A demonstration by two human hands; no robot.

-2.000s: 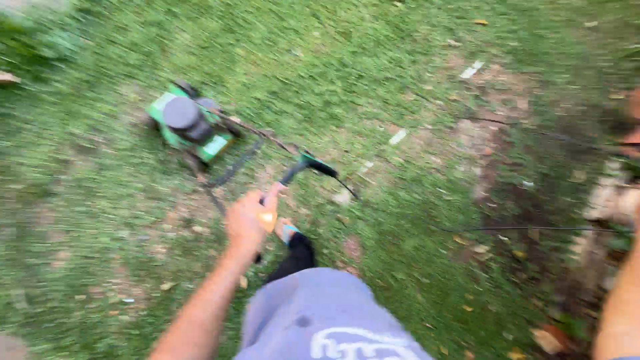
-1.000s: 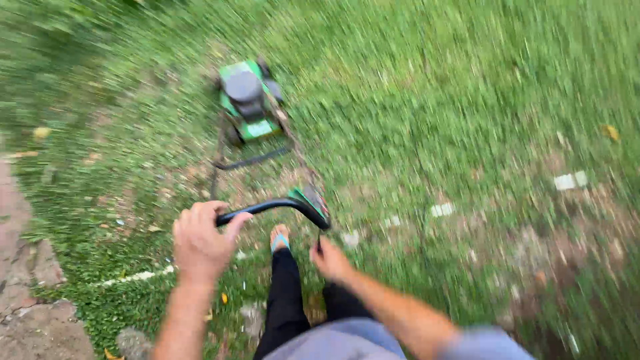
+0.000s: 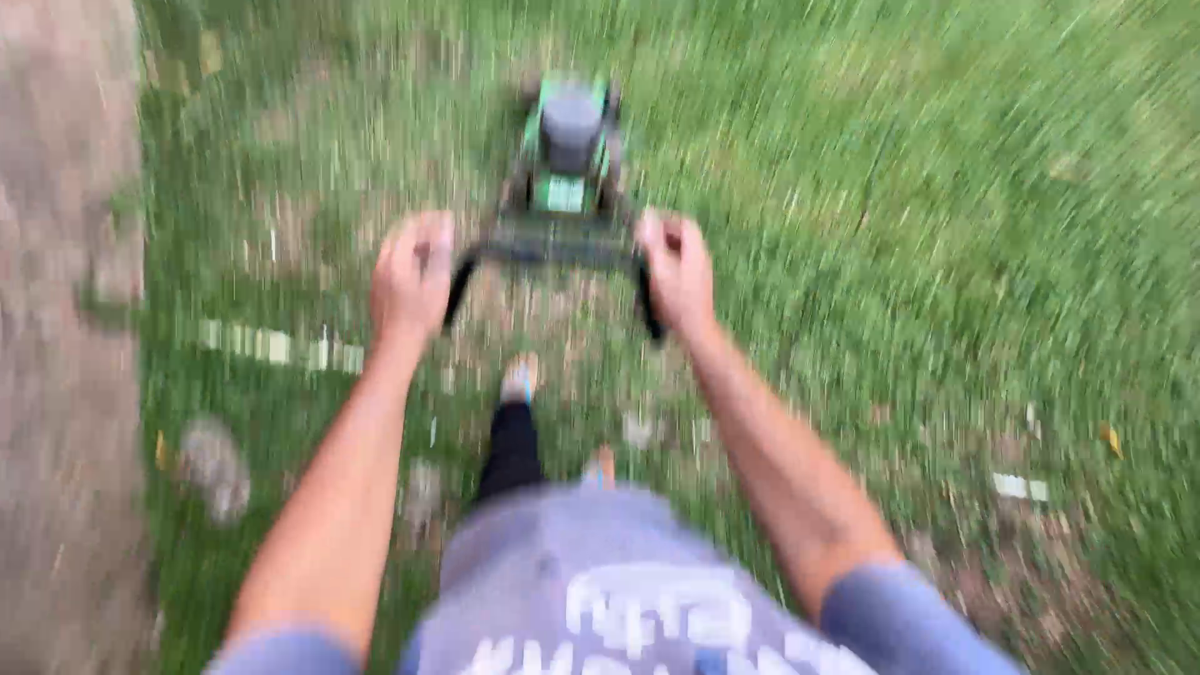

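Observation:
A green lawn mower with a dark grey top [image 3: 570,122] stands on the grass ahead of me, blurred by motion. Its black handlebar [image 3: 553,251] spans the gap between my hands, with its two ends bent back toward me. My left hand [image 3: 412,277] is curled at the left side of the bar. At the right side, my right hand [image 3: 677,267] is curled around the bar. The fingertips of both hands are blurred. My feet, in light footwear [image 3: 520,377], show below the bar.
Along the left edge runs a bare, brownish strip of ground [image 3: 70,375]. A pale strip [image 3: 281,347] lies in the grass to the left, with a stone [image 3: 216,469] below it. Toward the lower right are a white piece [image 3: 1020,486] and patches of bare soil [image 3: 1022,562].
My right hand, off at the right edge two seconds ago, is now on the handlebar. The mower now points straight ahead of me between both hands. The view has swung round.

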